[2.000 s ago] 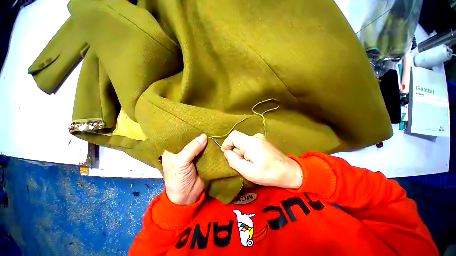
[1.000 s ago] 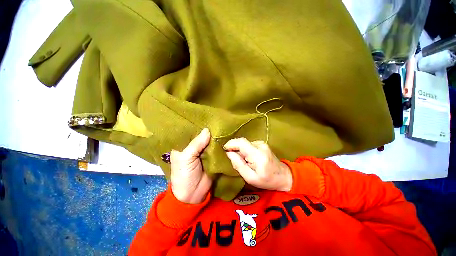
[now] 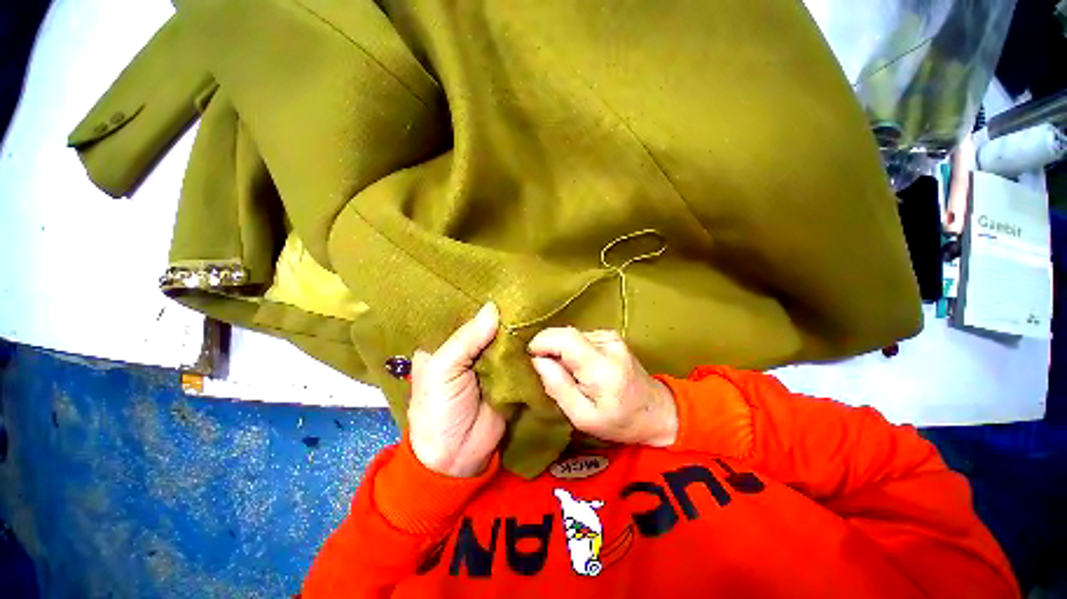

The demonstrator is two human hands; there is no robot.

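Note:
A large mustard-olive coat (image 3: 702, 152) lies over the table, its near edge against my body. My left hand (image 3: 456, 404) pinches the cloth, thumb on top, beside a dark shiny button (image 3: 399, 366). My right hand (image 3: 603, 380) has thumb and forefinger closed just right of my left thumb, low over the cloth; the needle cannot be made out there. A thin yellow-olive thread (image 3: 569, 301) runs from near my left thumb to a loop on the coat, then down to my right hand. Yellow lining (image 3: 314, 281) and a glittery trim (image 3: 208, 277) show at the left.
The coat's sleeve (image 3: 140, 117) lies on the white table (image 3: 70, 257) at the left. At the right are a clear plastic bag (image 3: 936, 82) with olive pieces, a white box (image 3: 1006, 257), a white roll (image 3: 1020, 152) and a black item (image 3: 921, 234). Blue floor shows below.
Both hands have shifted slightly; my left hand has moved a little right with the pinched cloth. The silver needle seen earlier at my right fingertips no longer shows. The button has come into view.

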